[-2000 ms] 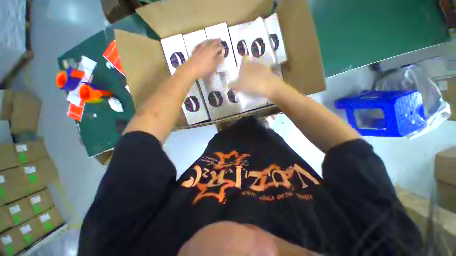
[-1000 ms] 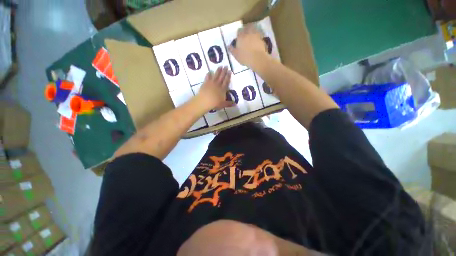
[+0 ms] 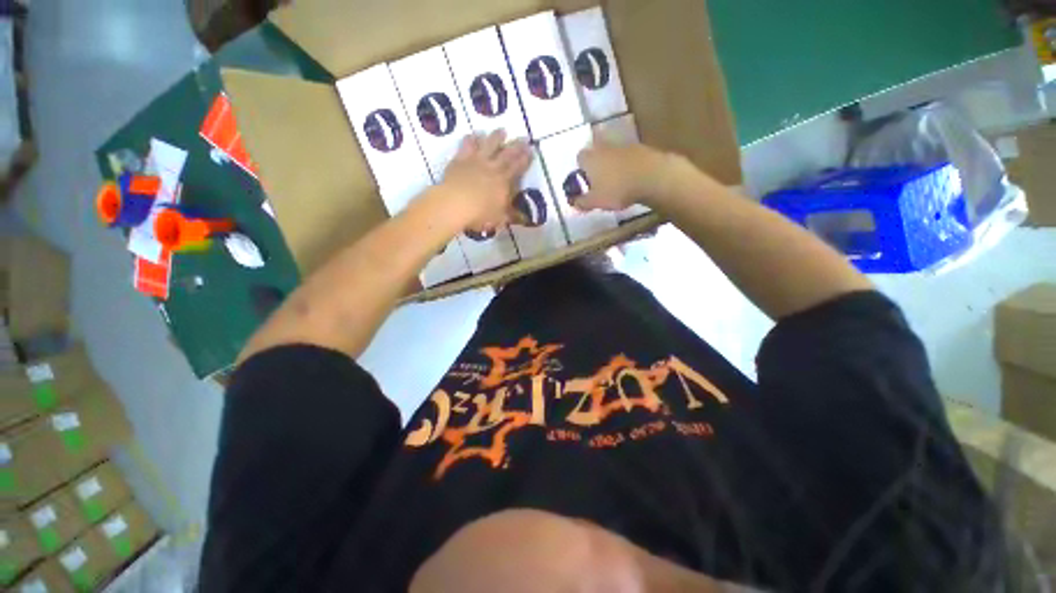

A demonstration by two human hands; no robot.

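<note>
An open brown shipping carton (image 3: pixel 284 174) holds two rows of white product boxes (image 3: pixel 477 83) with dark round prints, standing close together. My left hand (image 3: pixel 484 183) lies spread on the tops of the near-row boxes, left of the middle, and covers parts of their prints. My right hand (image 3: pixel 620 171) is over the right end of the near row, with bent fingers touching the box tops. Whether it grips a box cannot be seen.
The carton sits on a green table (image 3: pixel 857 58). Orange and blue tape dispensers (image 3: pixel 130 200) and orange-red strips (image 3: pixel 228 130) lie at the left. A blue stool (image 3: pixel 869 218) and clear plastic (image 3: pixel 940 151) are on the right. Stacked cartons (image 3: pixel 70 463) stand lower left.
My right hand has moved from the far row to the near row's right end, uncovering the far-row boxes. My left hand stays on the near row. Earlier, the right-side boxes looked less even.
</note>
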